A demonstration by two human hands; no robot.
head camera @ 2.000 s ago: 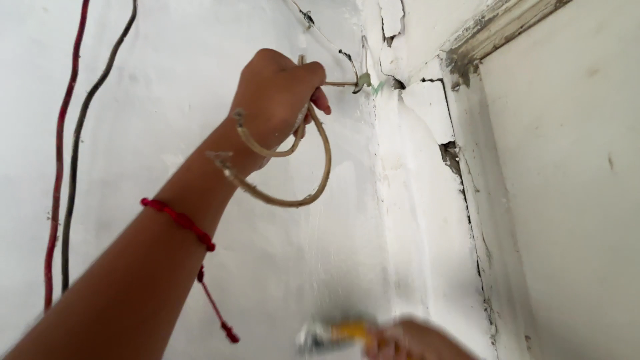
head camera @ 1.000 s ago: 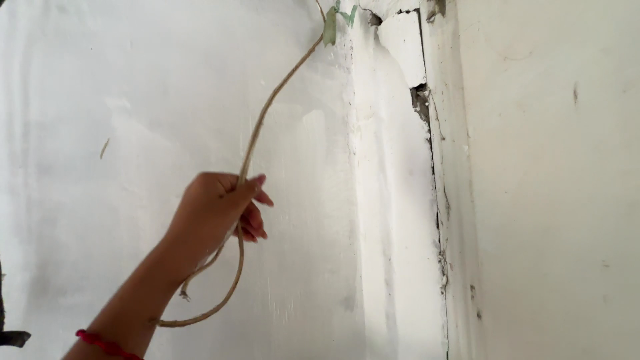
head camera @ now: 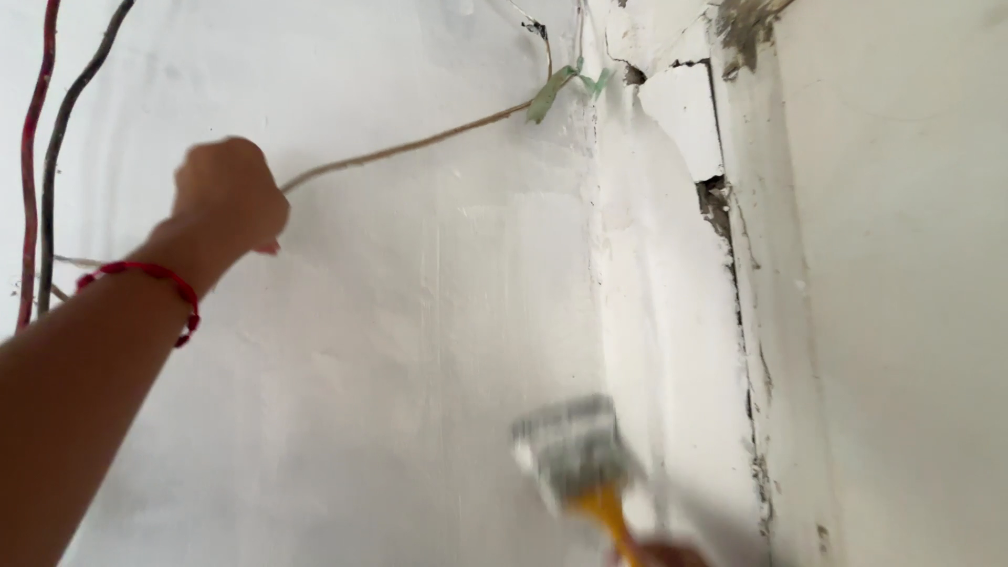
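My left hand (head camera: 230,193), with a red cord bracelet at the wrist, is closed around a tan cable (head camera: 409,145) at the upper left. The cable runs taut-looking from the fist to a piece of green tape (head camera: 549,96) near the wall corner; its loose ends show behind my forearm. At the lower edge, my right hand (head camera: 669,554) grips a paintbrush (head camera: 579,453) with a yellow handle and white-smeared bristles. The brush is blurred and lies before the white wall (head camera: 370,354), near the corner; whether it touches is not plain.
A red cable (head camera: 31,157) and a black cable (head camera: 61,134) hang down the wall at the far left. Thin wires (head camera: 546,47) stick out above the tape. Right of the corner, a long crack (head camera: 739,291) with chipped plaster runs down beside a cream panel (head camera: 898,276).
My left hand has moved up and left since a second ago, still holding the tan cable. The brush and my right hand, out of view then, are in view again.
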